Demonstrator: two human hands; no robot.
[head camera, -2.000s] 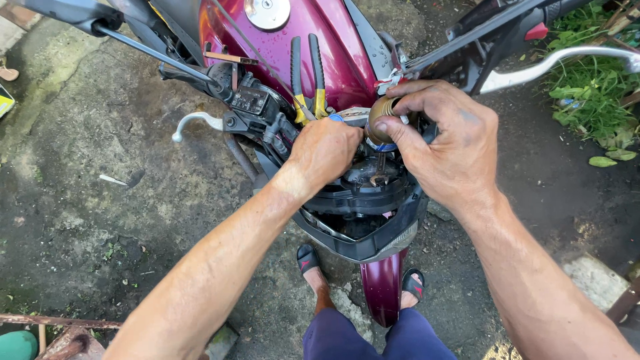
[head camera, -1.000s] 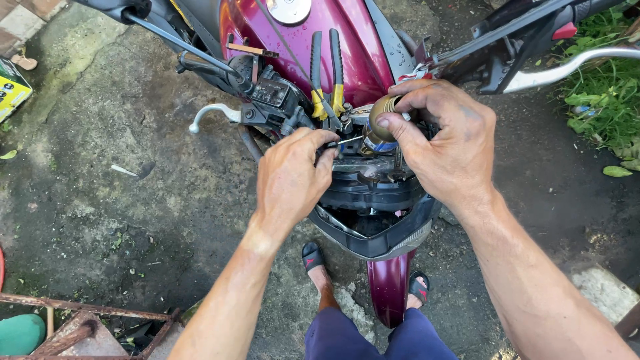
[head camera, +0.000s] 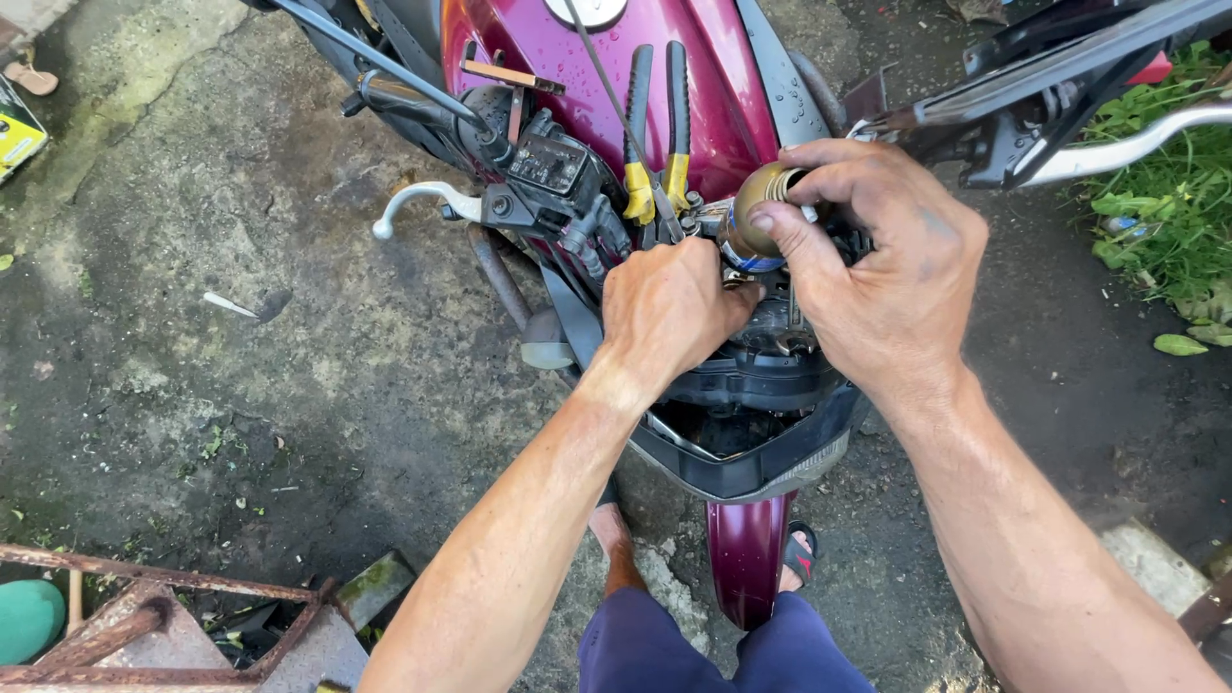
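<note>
My right hand (head camera: 881, 255) grips a small brown bottle (head camera: 754, 217) with a threaded open neck and a blue-marked label, tilted above the motorcycle's front. My left hand (head camera: 671, 308) is curled just left of the bottle, low over the steering area; its fingertips are mostly hidden, so whether it holds something is unclear. Pliers with black and yellow handles (head camera: 678, 125) lie behind it, handles toward the purple fuel tank (head camera: 616, 67). An open-end wrench (head camera: 795, 337) shows below the bottle. The black headlight housing (head camera: 741, 472) is nearest to me.
A silver lever (head camera: 423, 199) and a black reservoir (head camera: 549, 164) sit at left. Another silver lever (head camera: 1136, 144) extends at right beside grass. The purple front fender (head camera: 746, 558) lies between my legs. A rusty metal frame (head camera: 154, 573) stands at lower left.
My left hand has turned its knuckles upward and covers the spot where a thin dark-handled tool showed in its fingers a second ago. My right hand still holds the bottle. The view has shifted.
</note>
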